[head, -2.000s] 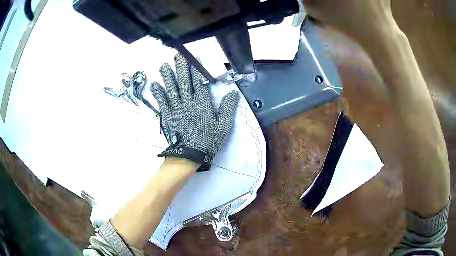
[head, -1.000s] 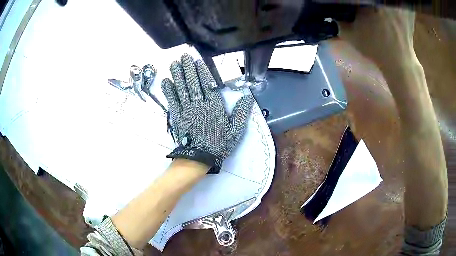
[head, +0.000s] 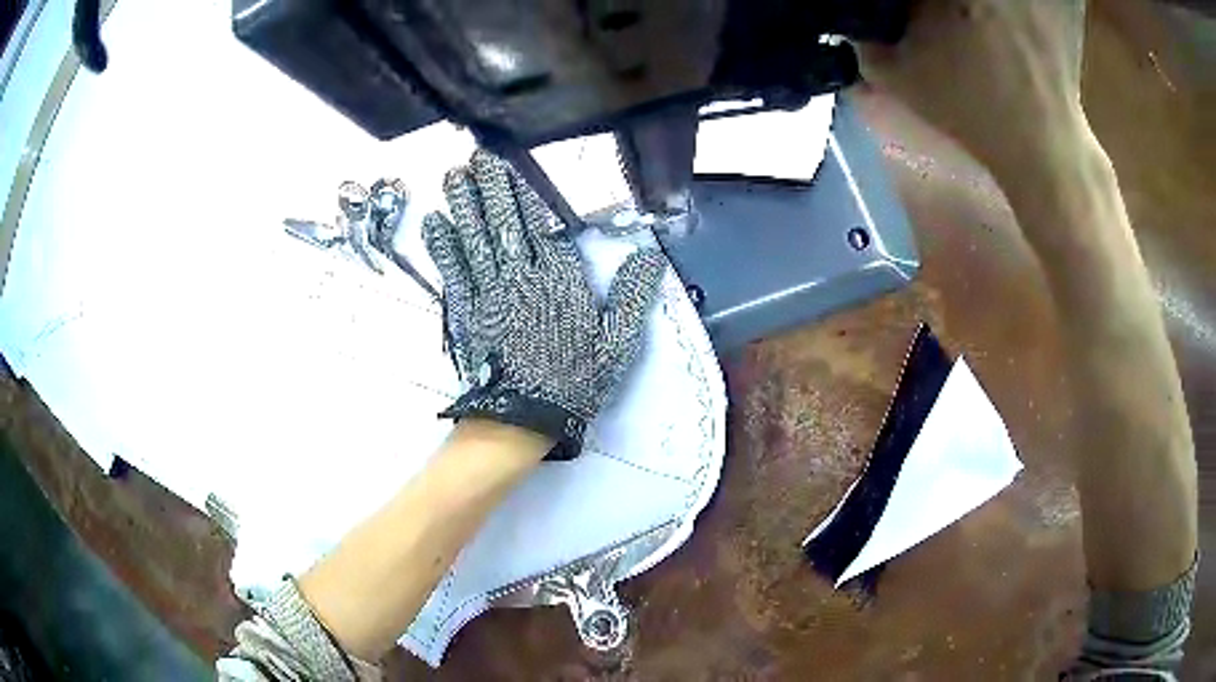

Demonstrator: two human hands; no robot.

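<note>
The straight-knife cutting machine (head: 574, 60) fills the top of the view. Its dark upright (head: 660, 160) stands on the grey base plate (head: 787, 253). The white marker paper (head: 240, 333) tops the lay, with a curved right edge beside the plate. My left hand (head: 534, 300), in a chain-mail glove, lies flat on the paper, fingers extended, thumb apart, fingertips just left of the upright. My bare right hand (head: 920, 67) is at the machine's right side; its fingers are hidden. A white-topped piece (head: 760, 140) lies over the base plate behind the upright.
A silver clamp (head: 596, 610) grips the paper's lower edge. A silver clip shape with a dark tail (head: 367, 220) lies on the paper left of the glove. A white-topped dark offcut (head: 934, 473) lies on the reddish-brown table (head: 787, 440) at right. A long strip (head: 47, 147) shows far left.
The view has shifted slightly, so the machine, glove and paper sit a little differently in the frame. My left hand stays flat on the paper and my right hand stays at the machine.
</note>
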